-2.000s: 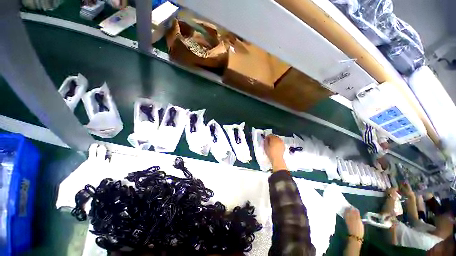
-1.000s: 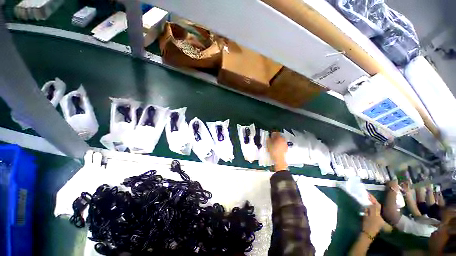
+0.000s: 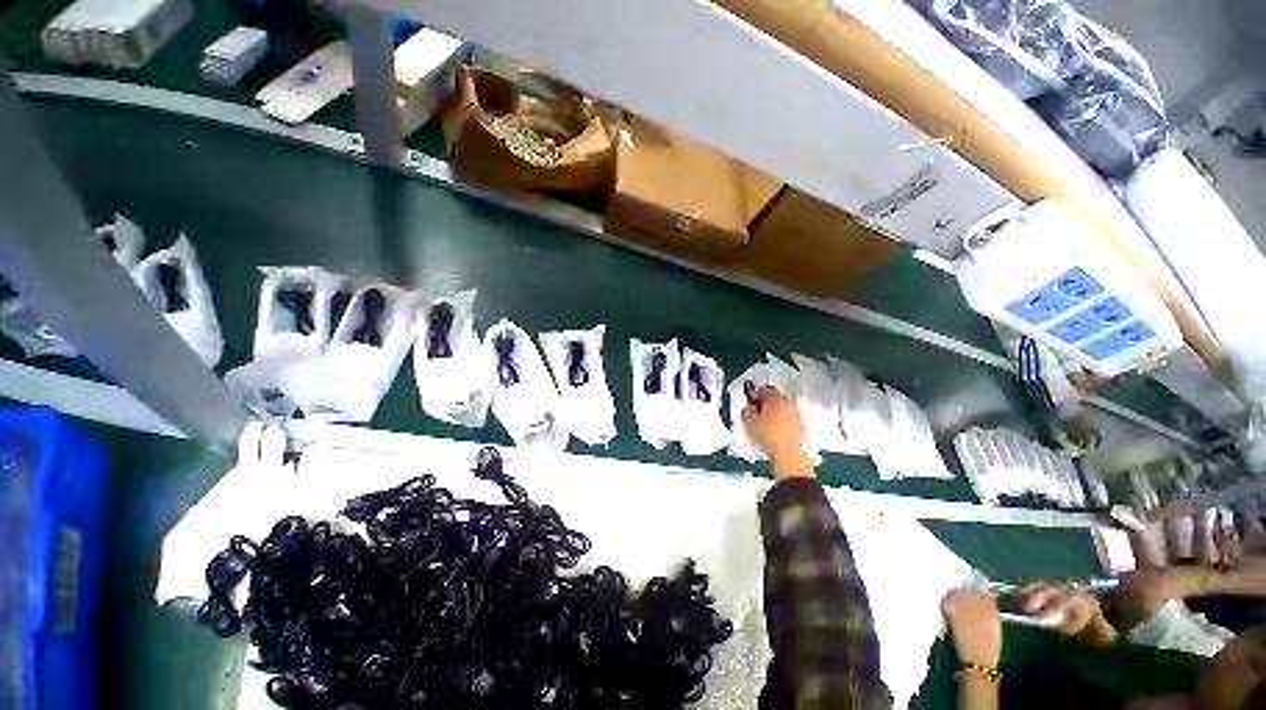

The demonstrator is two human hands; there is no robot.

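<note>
My right hand (image 3: pixel 773 423), in a dark plaid sleeve, reaches over the belt. Its fingertips are closed at a small black cable (image 3: pixel 754 393) on a white sleeve (image 3: pixel 743 433). My left hand is not in view. To the left, several white sleeves lie in a row, most with a black coiled cable on top, such as this sleeve with its cable (image 3: pixel 576 382). To the right, white sleeves (image 3: pixel 861 416) show no cable. A large tangled cable pile (image 3: pixel 458 596) lies on a white sheet (image 3: pixel 653 499) at the near side.
A blue tote (image 3: pixel 49 555) stands at the left. A grey post (image 3: pixel 104 278) crosses the left side. Brown cartons (image 3: pixel 680 187) stand across the belt under the shelf. A power strip (image 3: pixel 1069 298) hangs from the rail. Another person's hand (image 3: pixel 975 624) is at the lower right.
The row of sleeves has moved left along the belt. My right hand has shifted from sleeve to sleeve, and more sleeves left of it now show cables. The neighbour's hands have moved.
</note>
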